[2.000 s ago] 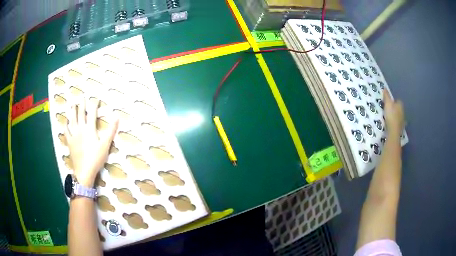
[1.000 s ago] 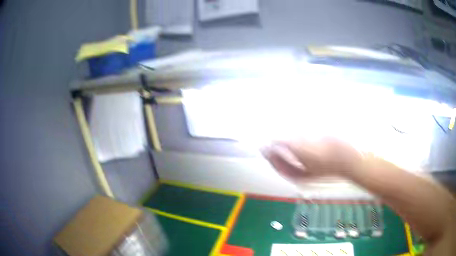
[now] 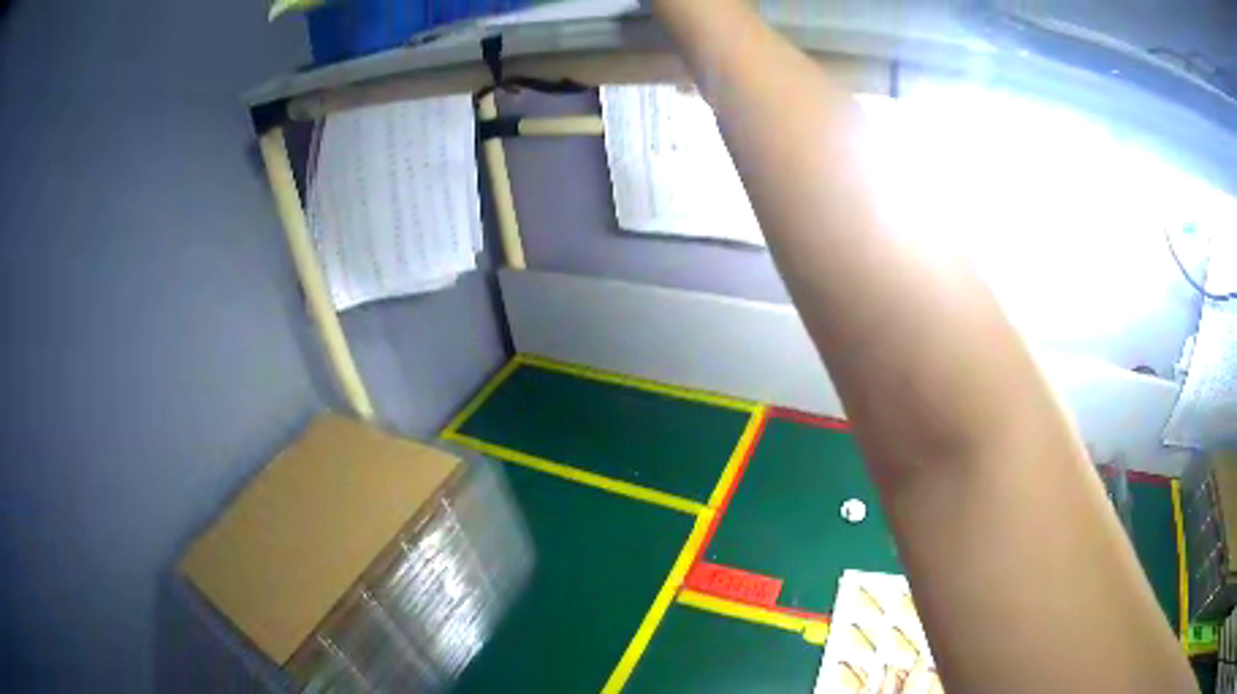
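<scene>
My right forearm crosses the view from the lower right to the top edge, in front of the shelf. The right hand is cut off by the top edge, so what it touches is hidden. My left hand is out of the picture. The white foam tray [image 3: 857,597] with tan cutouts shows only in part at the bottom edge, partly behind the forearm. A loose round white part [image 3: 852,510] lies on the green mat just behind the tray.
A brown cardboard sheet [image 3: 319,536] tops stacked clear plastic trays [image 3: 441,583] at left. A shelf [image 3: 394,71] holds a blue box [image 3: 407,27]. Paper sheets [image 3: 394,203] hang below it. A red label [image 3: 733,586] lies on the mat. A carton [image 3: 1217,522] stands at the right edge.
The view has swung from the bench up to the left and back wall. The left hand has left the picture. The right arm has risen until its hand passed the top edge.
</scene>
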